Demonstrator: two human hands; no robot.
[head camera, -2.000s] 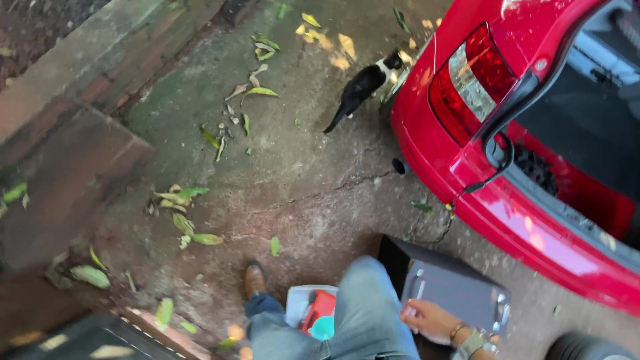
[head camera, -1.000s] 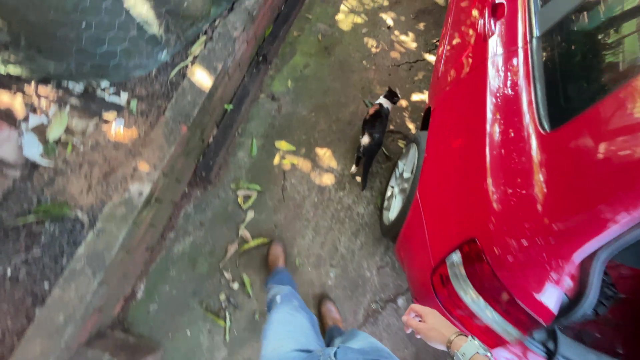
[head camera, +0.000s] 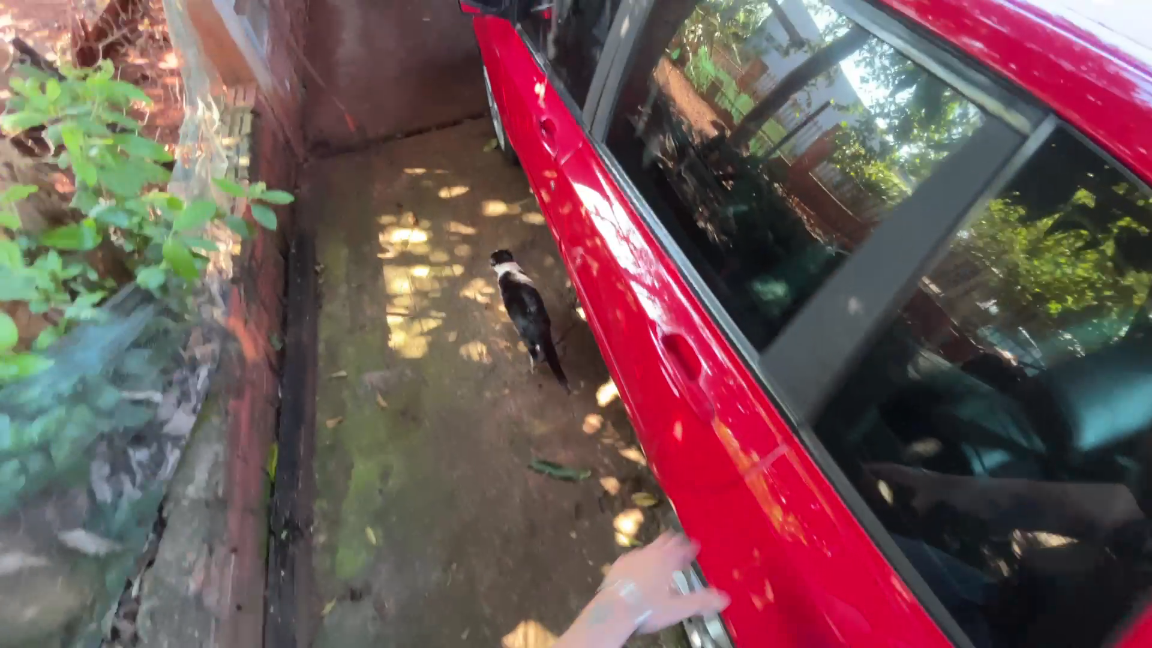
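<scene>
One bare hand shows at the bottom centre; by its place beside the car I take it for my right hand (head camera: 652, 589). It is slightly blurred and holds nothing, with its fingers apart and a pale glint near their base. Behind it is the bright rim of a wheel (head camera: 702, 612). The red car's rear door (head camera: 657, 360) is close by; contact with the body cannot be told. Farther forward on the concrete, a black and white cat (head camera: 524, 310) faces away, its tail toward me. My left hand is out of view.
A low, weathered curb (head camera: 247, 405) runs along the left, with leafy plants (head camera: 117, 189) and wire mesh beyond. A wall (head camera: 387, 72) closes the far end. Fallen leaves (head camera: 560, 470) lie on the concrete between curb and car. Dark windows (head camera: 792, 162) reflect trees.
The view has moved forward from behind the car to beside its doors. The cat has walked onward along the car. The watch and bracelets seen earlier on my right wrist are out of view.
</scene>
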